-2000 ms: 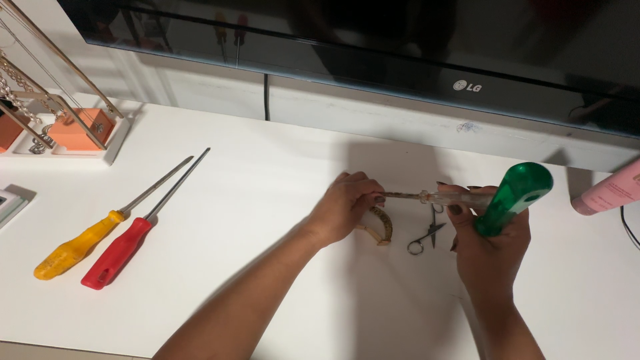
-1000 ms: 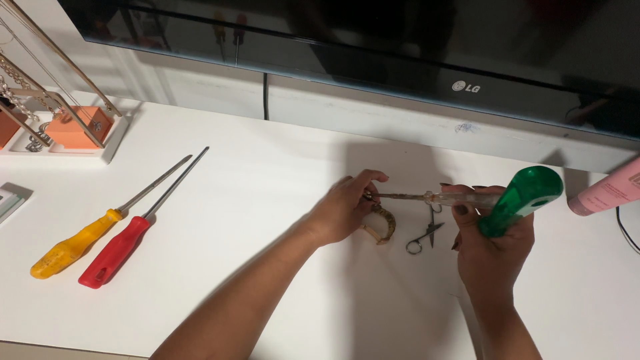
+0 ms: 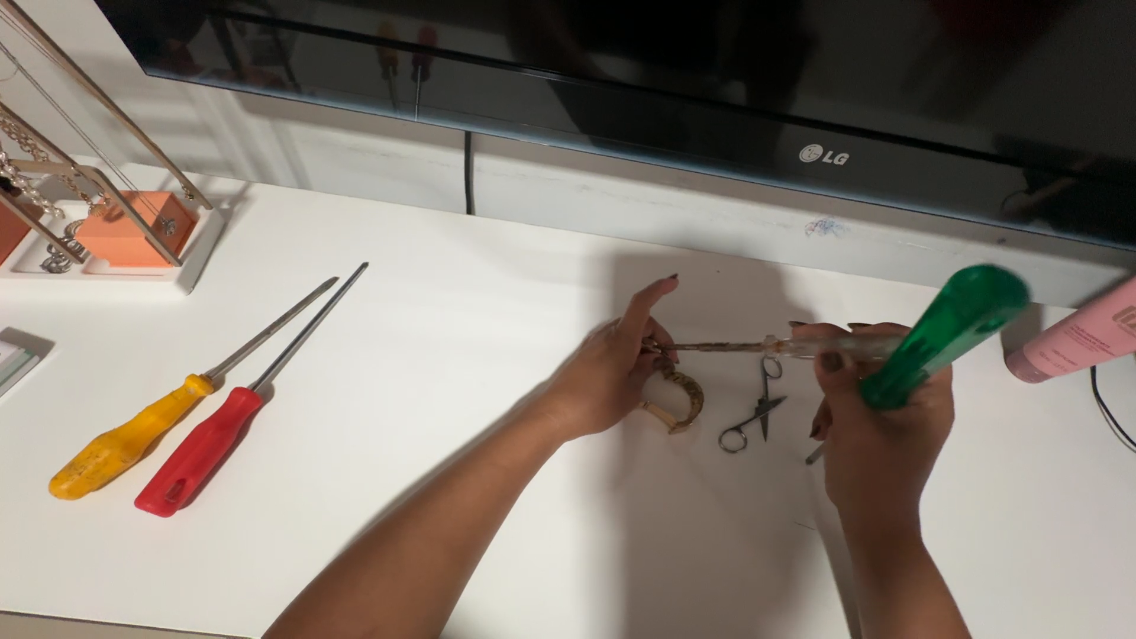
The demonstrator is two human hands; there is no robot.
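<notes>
My left hand [image 3: 612, 377] pinches a small piece that I cannot make out, at the end of a gold-coloured curved band [image 3: 690, 399], perhaps a bracelet or watch band. In my right hand [image 3: 887, 426] is a clear-handled screwdriver [image 3: 723, 347], its shaft pointing left to the left fingertips. That hand also holds a green-handled screwdriver [image 3: 945, 337], whose shaft tip shows below the fingers. Small metal scissors [image 3: 763, 408] lie partly spread between the hands. A yellow-handled screwdriver [image 3: 133, 439] and a red-handled screwdriver [image 3: 200, 453] lie side by side at the left.
A white table [image 3: 355, 550] bears everything. Behind it stands an LG television [image 3: 621, 115] with a black cable [image 3: 469, 173] below. A jewelry stand with a white tray [image 3: 200, 257] and orange box [image 3: 138, 231] is at the left, a pink tube [image 3: 1078, 333] at the right.
My left index finger has lifted and straightened away from the screwdriver tip. Both hands otherwise keep about the same place.
</notes>
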